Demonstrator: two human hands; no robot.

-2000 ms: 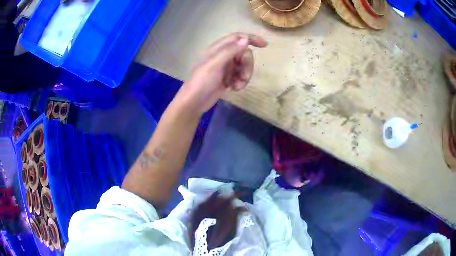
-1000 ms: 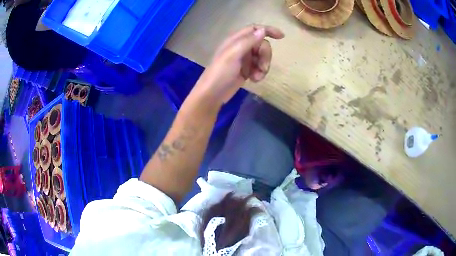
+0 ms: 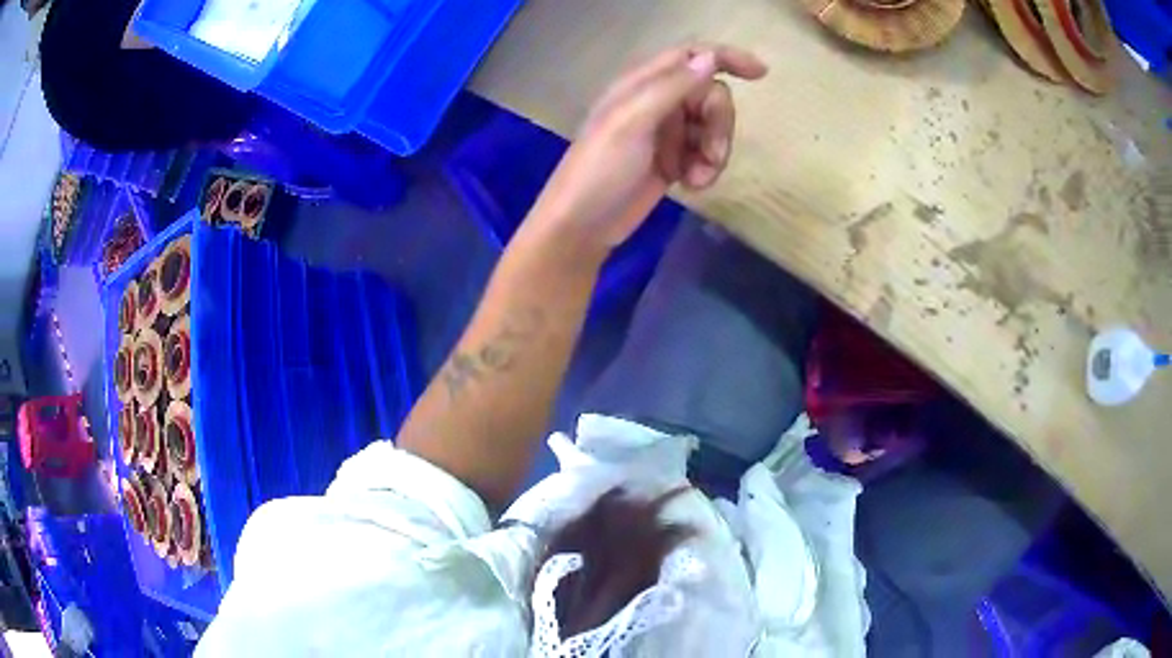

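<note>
My left hand (image 3: pixel 662 135) is over the near left edge of the table, fingers loosely curled with the index finger and thumb apart, holding nothing. My right hand is out of the picture; only a bit of pale sleeve shows at the lower right edge. A straw hat ring (image 3: pixel 893 18) lies at the top of the table, cut off by the frame. Overlapping straw rings (image 3: pixel 1060 36) lie to its right. The white glue bottle (image 3: pixel 1118 365) with a blue nozzle lies on the right of the table.
The table (image 3: pixel 823 142) has dark glue stains. A blue tray (image 3: pixel 373 71) is at its left end. A stack of blue trays (image 3: pixel 309 347) stands at the left, its top tray holding several straw rings (image 3: pixel 148 366). A red stool (image 3: pixel 54 435) is at the far left.
The view has turned left, so the table things sit further right and more of the left trays shows. My left hand keeps the same loose, empty pose.
</note>
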